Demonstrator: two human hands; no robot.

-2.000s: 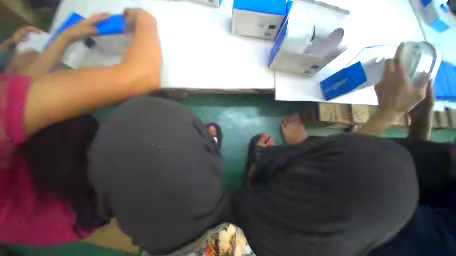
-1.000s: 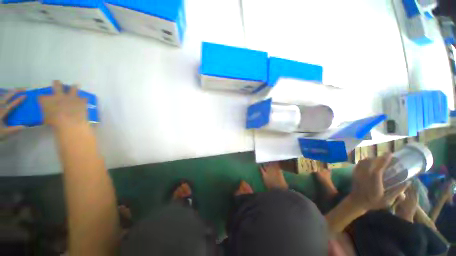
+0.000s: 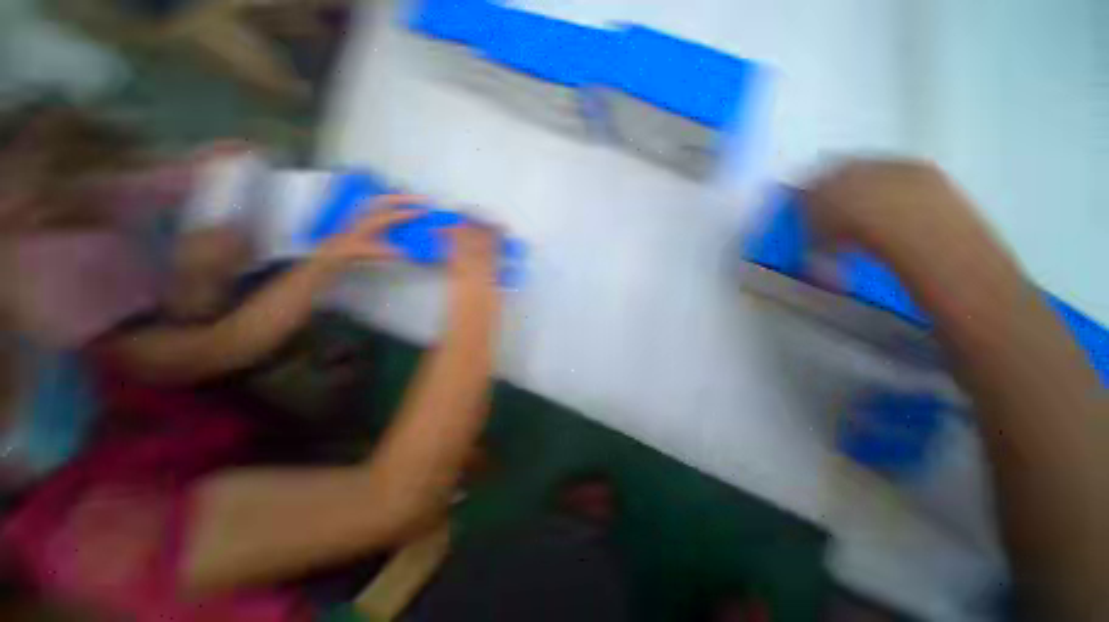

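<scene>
The view is strongly blurred. A large bare arm enters from the lower right, and I take its hand as my right hand (image 3: 882,207). Its fingers are bent down over the blue top of a retail carton (image 3: 888,289) and seem to grip it; the fingertips are hidden. The carton's side is greyish white. My left hand is not in view.
A person in a pink top (image 3: 146,522) sits at the left, hands on another blue carton (image 3: 420,237). Blue-topped cartons (image 3: 608,58) stand in a row at the back. A blurred blue panel (image 3: 898,428) lies at the right. The floor (image 3: 657,486) is green.
The view has swung left and moved closer, with more blur. The hand I take as my right is now over a carton. The person in pink now appears nearer the middle.
</scene>
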